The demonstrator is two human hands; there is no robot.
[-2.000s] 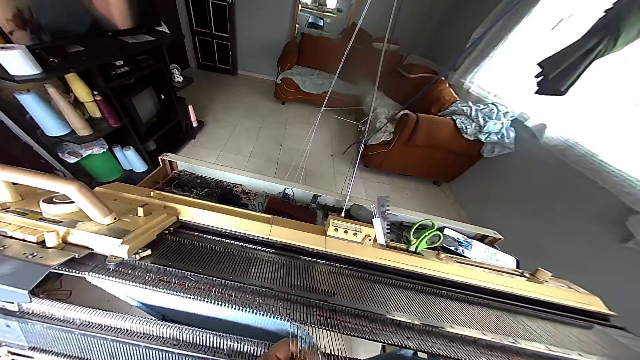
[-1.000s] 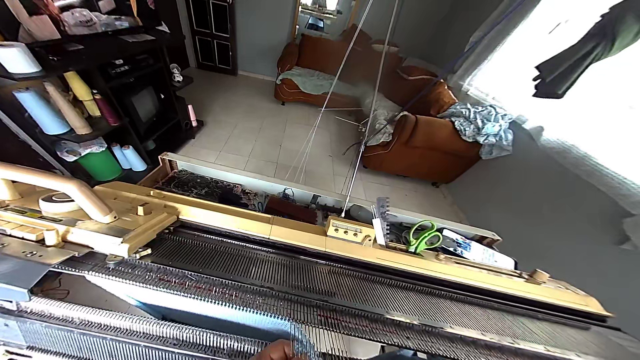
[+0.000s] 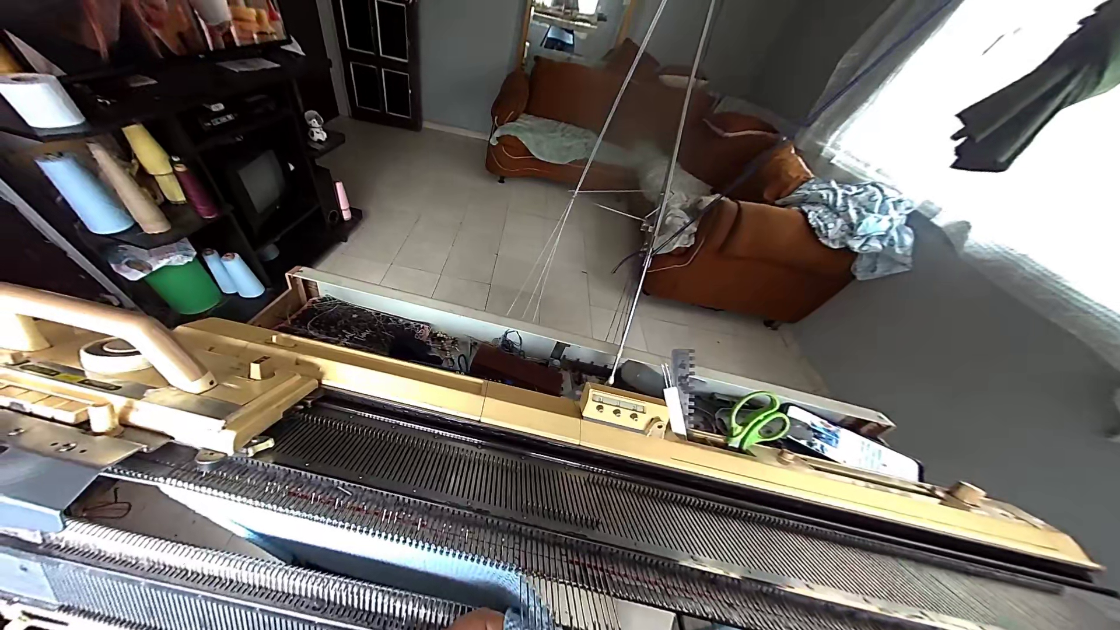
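Note:
A knitting machine spans the view, with a beige carriage (image 3: 188, 385) at the left and a long needle bed (image 3: 490, 477). Light blue knitted fabric (image 3: 420, 564) hangs from the needles between the two beds and bunches up near the bottom edge. Only a small part of one hand, seemingly my left hand (image 3: 477, 619), shows at the bottom, touching the bunched fabric edge; its grip is mostly cut off. My right hand is out of the frame. Two pale strands of yarn (image 3: 637, 289) rise from behind the beige row counter (image 3: 619, 409).
Behind the needle bed, a tray (image 3: 420, 306) holds tangled cords. Green-handled scissors (image 3: 757, 422), a grey toothed comb (image 3: 683, 385) and a phone-like object (image 3: 853, 442) lie near its right end. Yarn cones (image 3: 85, 194) stand on a black shelf at the left; brown sofas (image 3: 752, 254) are beyond.
The visible hand has shifted slightly left and lower at the bottom edge. The carriage, scissors and counter have stayed in place.

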